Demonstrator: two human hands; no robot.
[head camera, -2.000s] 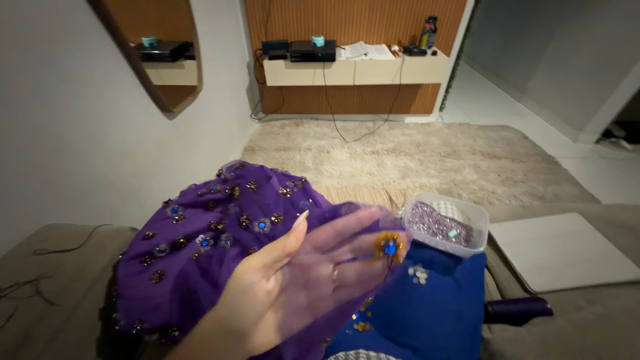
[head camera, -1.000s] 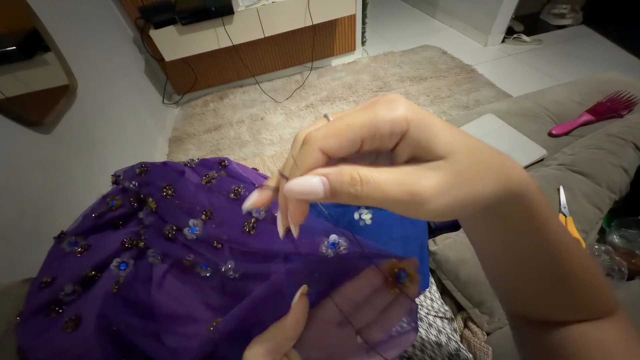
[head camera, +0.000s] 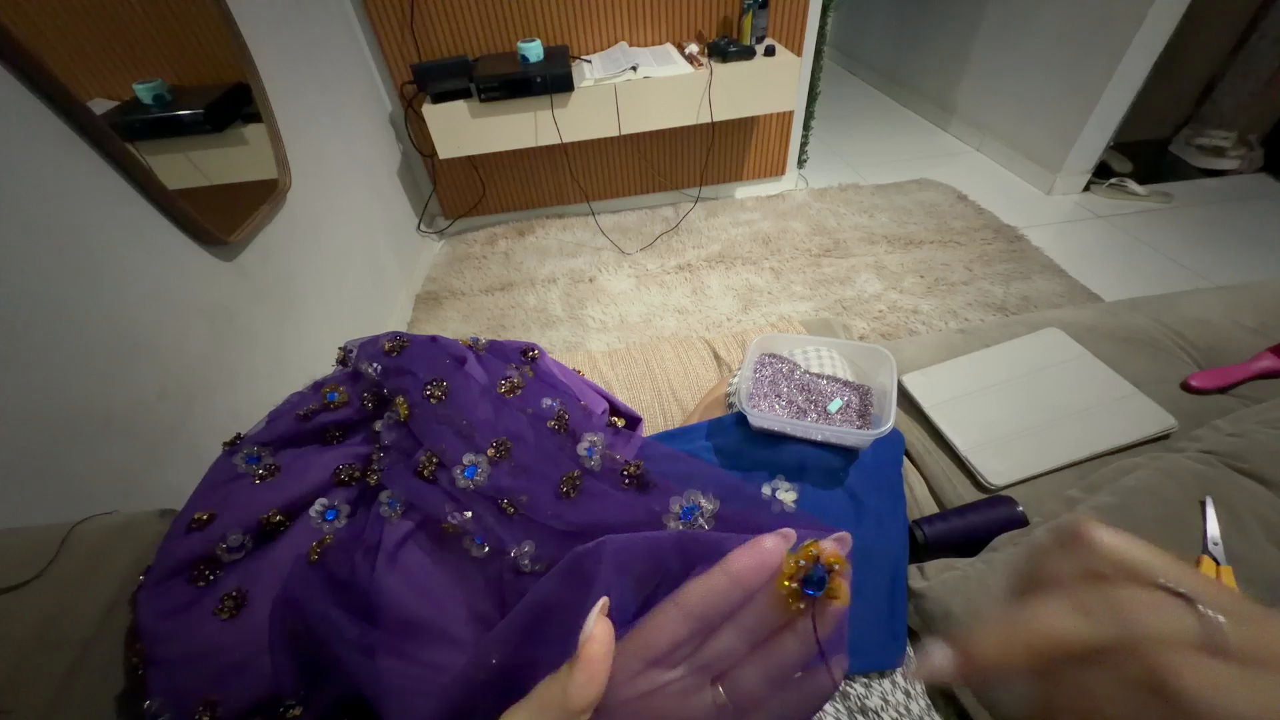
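Note:
Purple tulle (head camera: 400, 600), sewn with sequin flowers, spreads from the left to the centre. My left hand (head camera: 690, 640) lies palm up beneath its edge, fingers extended under the sheer cloth and thumb on top. Over the fingertips sits an orange sequin flower with a blue stone (head camera: 815, 577), a dark thread trailing from it. My right hand (head camera: 1090, 620), blurred, hovers at the lower right, apart from the cloth; whether it holds a needle cannot be told. Several clear sequins (head camera: 779, 492) lie on the blue cloth (head camera: 870, 600).
A plastic tub (head camera: 870, 430) of purple beads stands on the blue cloth's far edge. To its right are a dark thread spool (head camera: 968, 528), a pale tablet case (head camera: 1040, 405), orange-handled scissors (head camera: 1213, 545) and a pink brush (head camera: 1235, 372) on the sofa.
My right hand, over the tulle one second ago, is now off to the right. The left palm is under the orange flower, as two seconds ago. The view has swung back left.

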